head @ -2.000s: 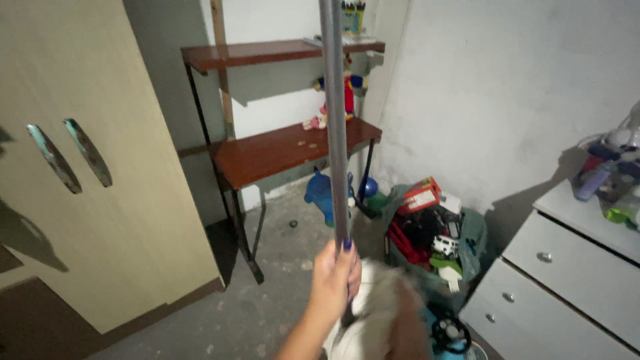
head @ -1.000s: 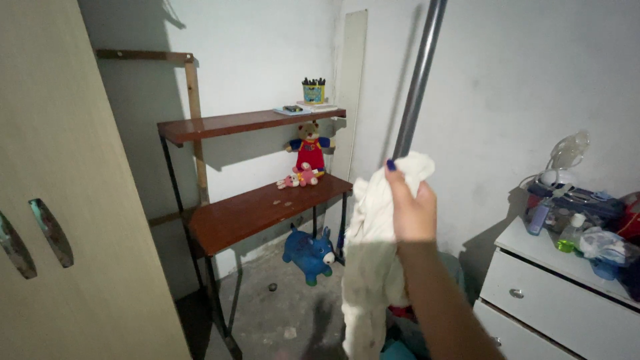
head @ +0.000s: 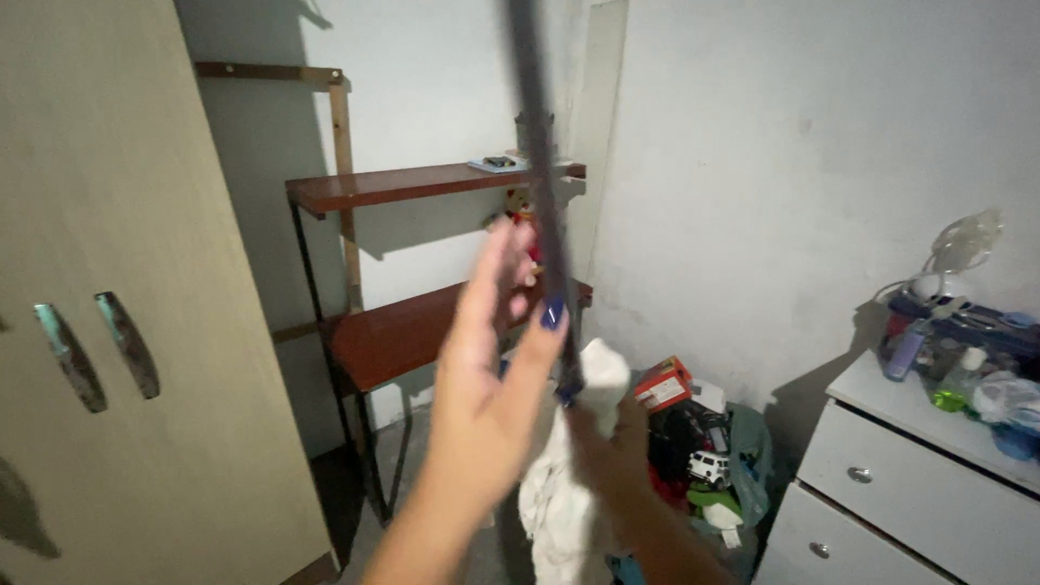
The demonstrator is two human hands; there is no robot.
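Note:
A long dark pole point(head: 540, 154) stands nearly upright in the middle of the view, blurred. My left hand point(head: 496, 349) is beside it with fingers spread and the thumb close to the pole; whether the thumb touches it I cannot tell. Lower down, my right hand point(head: 605, 439) grips a white cloth point(head: 561, 496) at the pole's lower visible part. The cloth hangs below in folds. The pole's top end is out of view, and its lower end is hidden by the hand and cloth.
Behind stands a brown two-tier shelf desk point(head: 398, 333) with a teddy bear point(head: 520, 203). At left is a wardrobe point(head: 162, 244) with two handles. A bag of toys point(head: 747, 455) sits on the floor, right of the cloth. A white chest of drawers point(head: 910, 455) carries bottles and other items.
My left hand, gripping the pole two seconds ago and out of view one second ago, is now beside it with fingers apart. My right hand still has the white cloth.

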